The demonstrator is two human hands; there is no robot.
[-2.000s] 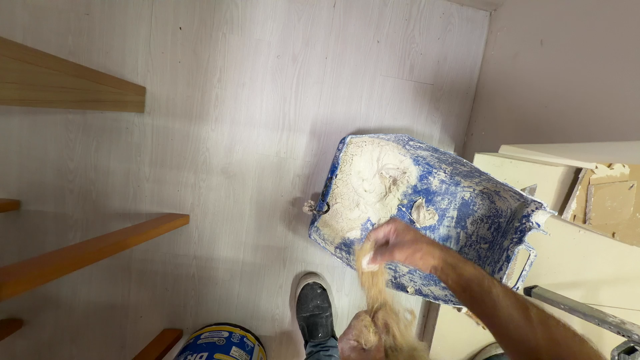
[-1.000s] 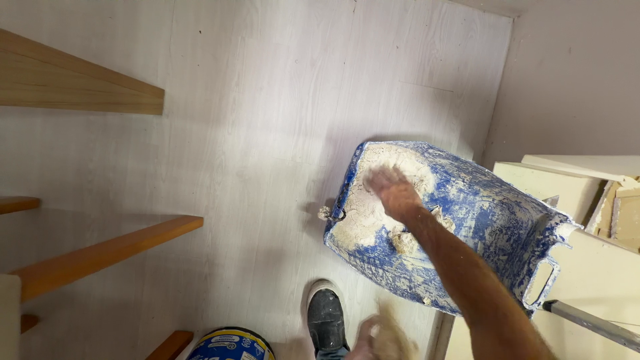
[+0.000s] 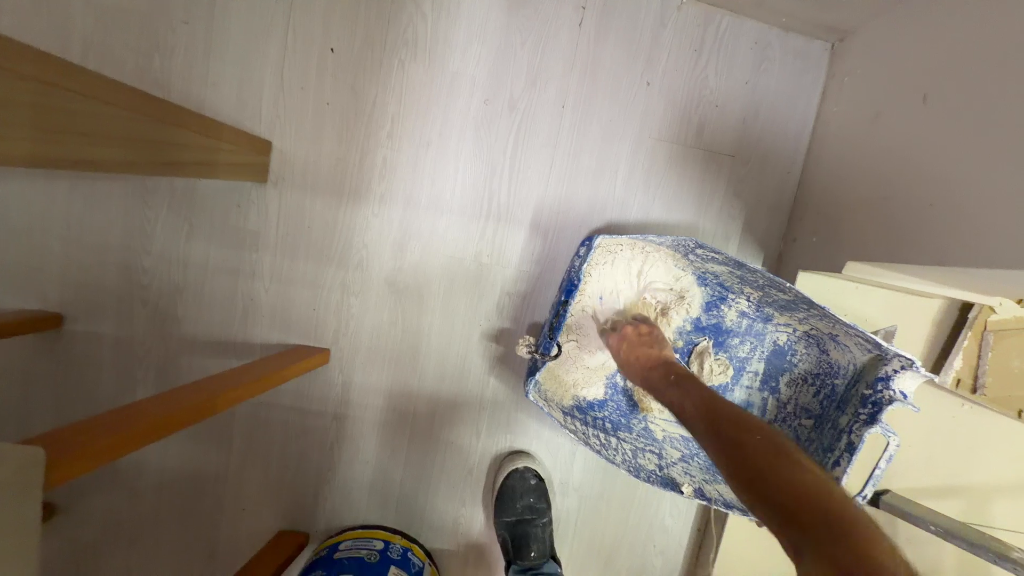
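Note:
A blue plastic container (image 3: 768,352), its inside crusted with dried white plaster, lies tilted with wet, off-white plaster (image 3: 640,276) pooled at its left end. My right hand (image 3: 638,346) reaches down into that plaster from the lower right, fingers bent and blurred. A wad of tan fibre (image 3: 648,312) shows at the fingers; how much of it the hand grips is unclear. A lump of plaster (image 3: 710,364) sticks to the container just right of the hand. My left hand is out of the frame.
A shoe (image 3: 522,512) stands on the pale plank floor, beside a blue and yellow bucket (image 3: 370,552). Wooden legs or beams (image 3: 184,408) jut in from the left. Cream boards (image 3: 952,448) and a metal bar (image 3: 944,524) lie at the right, near the wall (image 3: 920,152).
Two seconds ago both hands were at tan fibre near the container's lower edge. My right hand has moved up into the plaster, and my left hand has left the view.

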